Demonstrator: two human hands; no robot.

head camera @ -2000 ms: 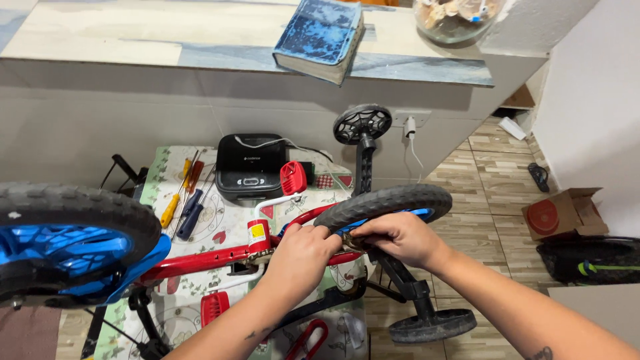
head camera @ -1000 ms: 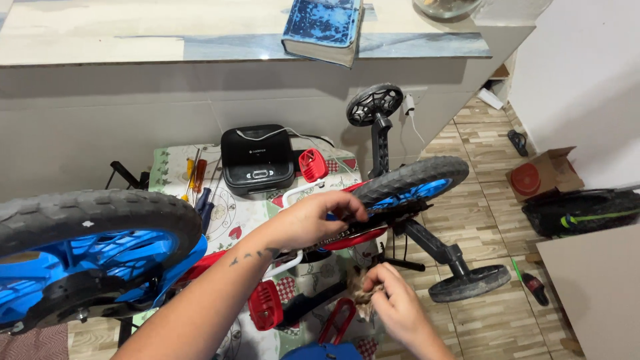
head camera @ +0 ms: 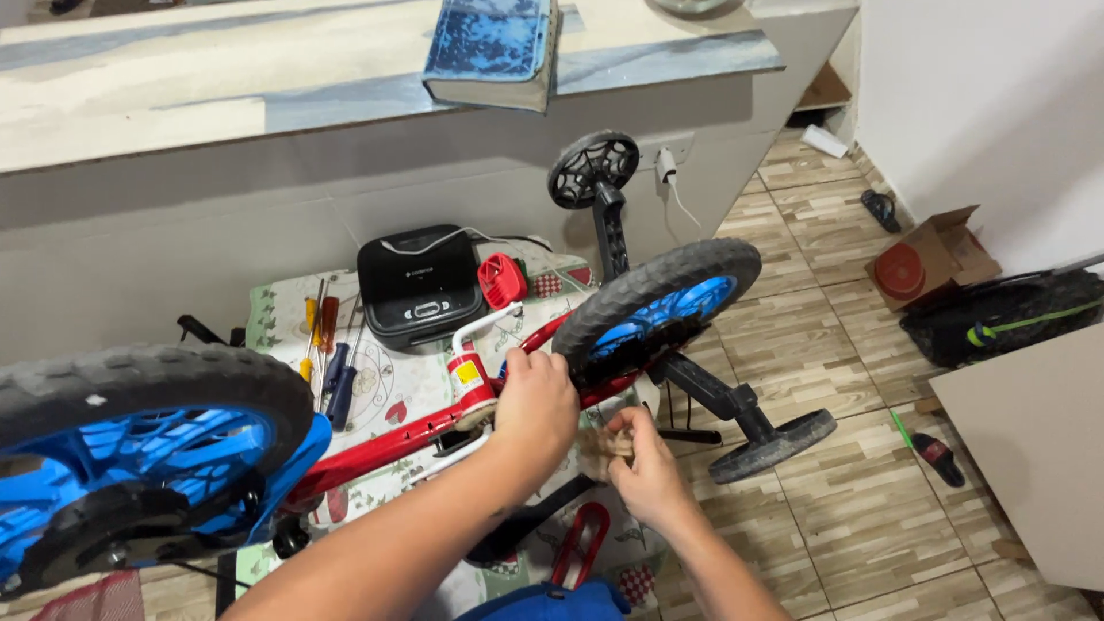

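Observation:
A child's bicycle with a red frame (head camera: 379,448) lies upside down on a cloth-covered table. My left hand (head camera: 536,405) is at the frame beside the rear wheel (head camera: 660,302); its fingertips are hidden, so its hold cannot be told. Just right of it and lower, my right hand (head camera: 642,470) pinches a crumpled brownish rag (head camera: 604,448), which is blurred. Training wheels stick out on both sides of the rear wheel, one (head camera: 595,170) above and one (head camera: 774,445) below. A white crank arm (head camera: 487,328) with a red pedal (head camera: 502,280) rises near my left hand. The large front wheel (head camera: 155,423) is at the left.
Several screwdrivers (head camera: 338,379) lie left of a black appliance (head camera: 420,285) on the table. A blue book (head camera: 492,52) rests on the ledge (head camera: 345,95) behind. A cardboard box (head camera: 931,259) and a sandal (head camera: 938,459) are on the tiled floor.
My left hand has come down from the rear wheel to the frame near the crank. Two seconds ago both hands were together by the wheel; my right hand has since moved lower, away from it.

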